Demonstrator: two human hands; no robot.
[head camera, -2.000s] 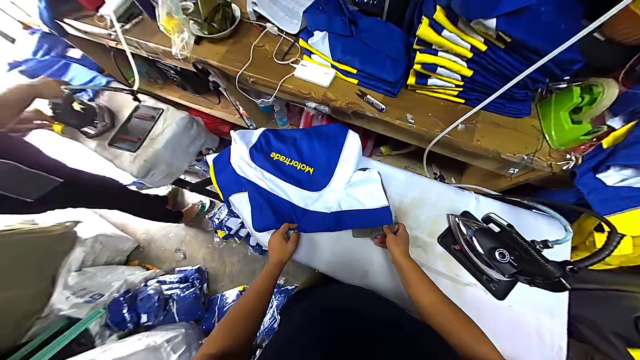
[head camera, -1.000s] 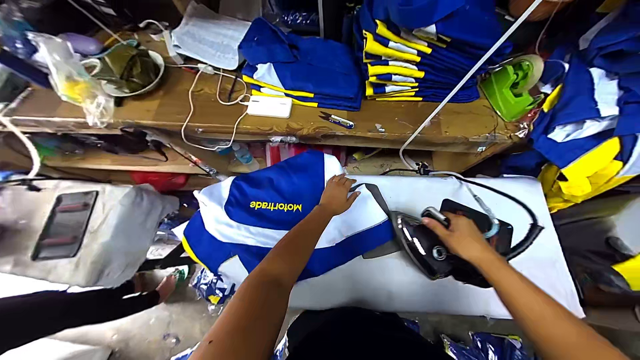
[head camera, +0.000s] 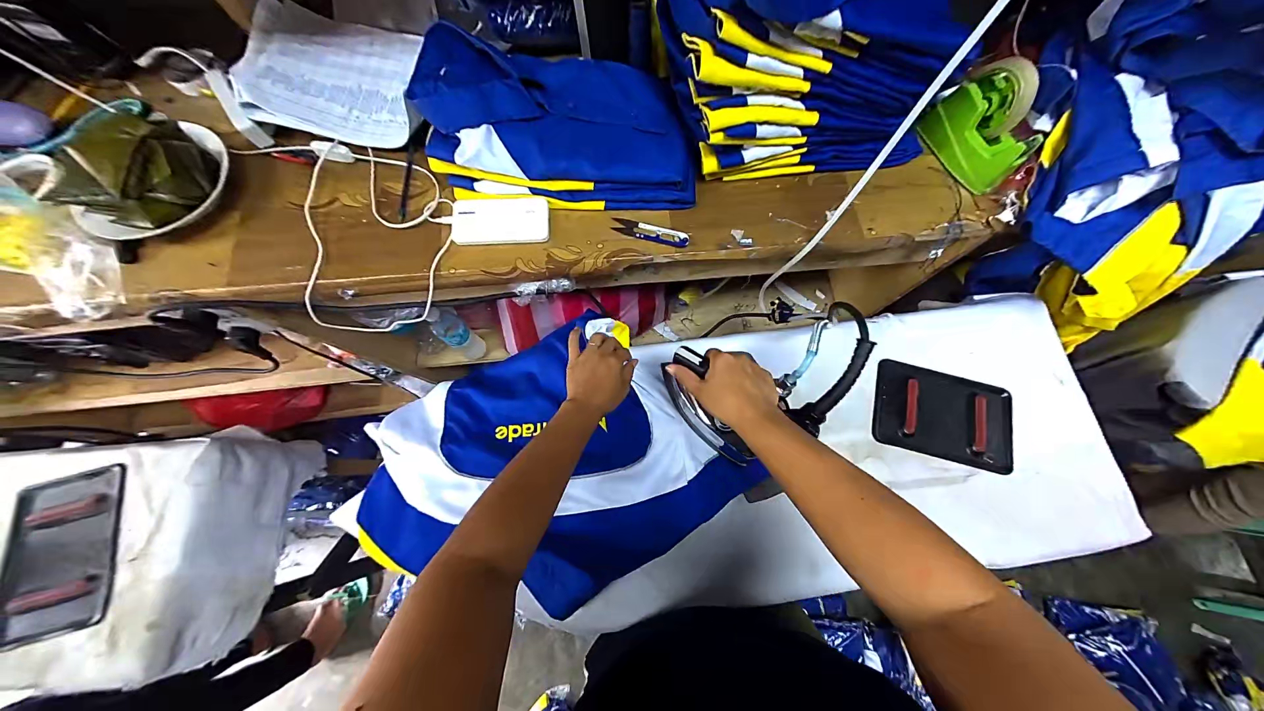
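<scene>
A blue, white and yellow garment (head camera: 602, 494) with yellow lettering lies spread on the white-covered ironing table (head camera: 1037, 395). My left hand (head camera: 599, 372) is on its far edge, fingertips at a small white and yellow folded part (head camera: 607, 333); whether the fingers pinch it is unclear. My right hand (head camera: 731, 385) grips the handle of a steam iron (head camera: 701, 420), whose soleplate is over the garment's right part. A dark flat piece (head camera: 765, 489) shows partly beneath the iron. The black iron rest (head camera: 943, 417) with red strips lies to the right, with no iron on it.
A wooden shelf (head camera: 346, 247) behind holds folded garments (head camera: 563, 118), thread snips (head camera: 650, 233), a white power bank or adapter (head camera: 500, 220) and a green tape dispenser (head camera: 978, 128). The iron's black hose (head camera: 849, 365) curves back. Another person's legs (head camera: 286, 642) show at lower left beside a second covered table (head camera: 217, 533).
My right hand has brought the iron left from beside the rest onto the garment. Two seconds ago it stood on the rest, with both hands at the garment's near edge. The view has shifted.
</scene>
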